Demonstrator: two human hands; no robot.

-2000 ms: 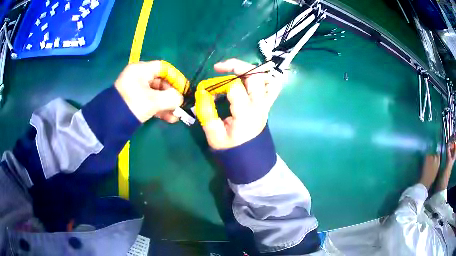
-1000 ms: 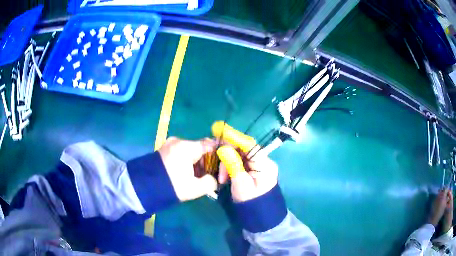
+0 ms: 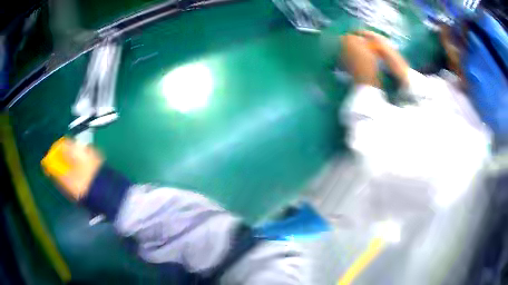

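The view is strongly blurred. My right hand (image 3: pixel 72 164), with yellow finger cots, is at the left side over the green bench, its fingers closed. A white strip of a wire harness (image 3: pixel 84 136) runs up from the fingers; the wires in the grip cannot be made out. A small white piece (image 3: pixel 96 220) shows just below the hand. Directly above the hand, more white harnesses (image 3: pixel 103 75) lie between it and the rail. My left hand is not in view.
A dark metal rail (image 3: pixel 136 22) edges the bench at the top left. A yellow line (image 3: pixel 30 209) runs down the left. At the right, a person in white sleeves has hands (image 3: pixel 365 53) over the bench, near more white strips (image 3: pixel 370 14). A blue object (image 3: pixel 298 222) lies at the lower middle.
The view has swung right, so my right hand and the harnesses now sit at the left. My left hand and the blue trays have left the picture. The other person shows much larger.
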